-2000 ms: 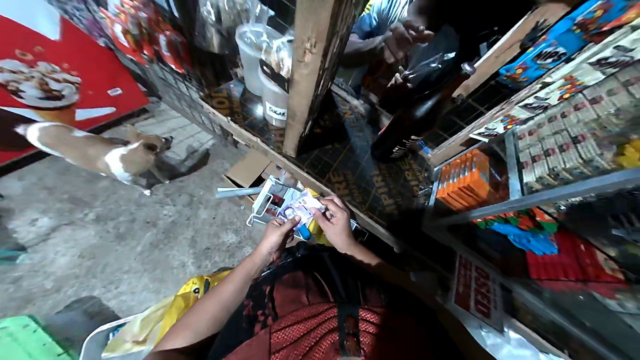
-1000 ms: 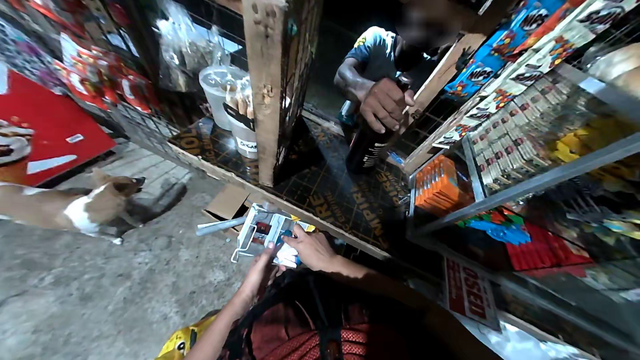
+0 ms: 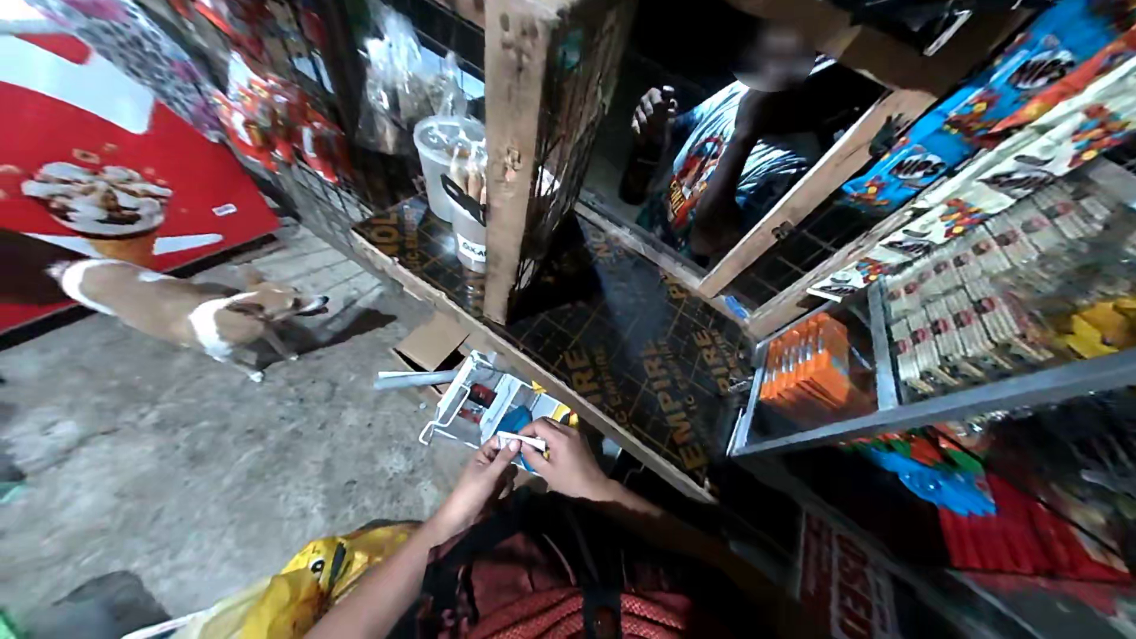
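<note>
My left hand (image 3: pixel 484 475) and my right hand (image 3: pixel 565 457) meet in front of me at the lower middle of the view. Between their fingertips they pinch a small, narrow white item (image 3: pixel 522 440), perhaps folded paper; its kind is too small to tell. A blue thing shows just behind the fingers. Beyond the hands stands a white wire rack (image 3: pixel 461 399) with red and yellow items in it, below the edge of a dark patterned counter (image 3: pixel 621 355).
A person (image 3: pixel 710 169) is behind the counter opening, a dark bottle near their hand. A wooden post (image 3: pixel 515 160) rises beside plastic tubs (image 3: pixel 444 160). A glass display case (image 3: pixel 887 390) juts in at right. A brown-and-white dog (image 3: pixel 177 311) stands on the concrete floor at left.
The person behind the counter has drawn their arm back from over the counter, where it held a dark bottle. My hands stay together; the white item now looks narrower.
</note>
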